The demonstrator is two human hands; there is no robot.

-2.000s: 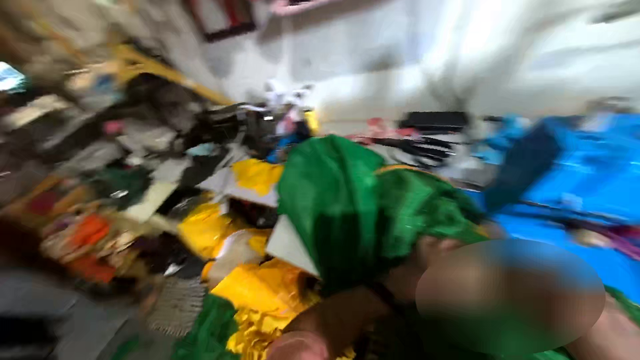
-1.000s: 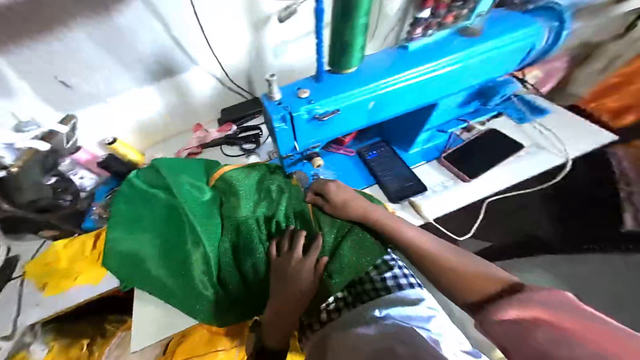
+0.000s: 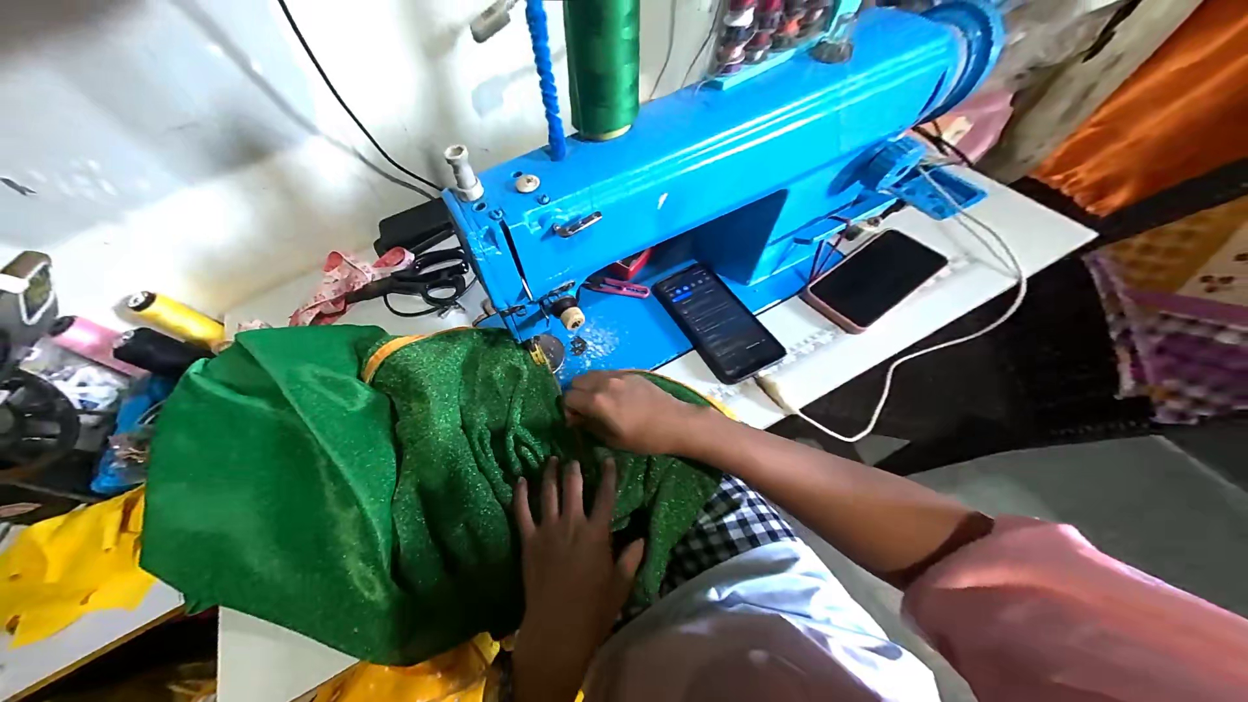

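Green glittery fabric (image 3: 439, 448) with a smoother green part at its left lies gathered over the table edge, an orange-yellow band along its top. My left hand (image 3: 575, 546) rests on it with fingers spread, nearest the lower edge. Just right of the presser foot, my right hand (image 3: 624, 411) pinches the fabric with closed fingers; the fingertips are partly hidden. A blue sewing machine (image 3: 721, 146) stands behind, its presser foot (image 3: 538, 353) at the fabric's top edge. On top of the machine is a green thread cone (image 3: 603, 68).
A lit phone (image 3: 719, 322) with a white cable (image 3: 882, 390) and a dark phone (image 3: 877, 280) lie right of the needle. Black scissors (image 3: 429, 278) and a pink tape measure (image 3: 346, 283) lie behind the fabric. Thread spools (image 3: 175, 317) and yellow cloth (image 3: 73, 565) are at left.
Since two seconds ago the view has swung to the sewing machine. Over the last second my right hand has stayed near the presser foot and my left hand has remained on the green fabric.
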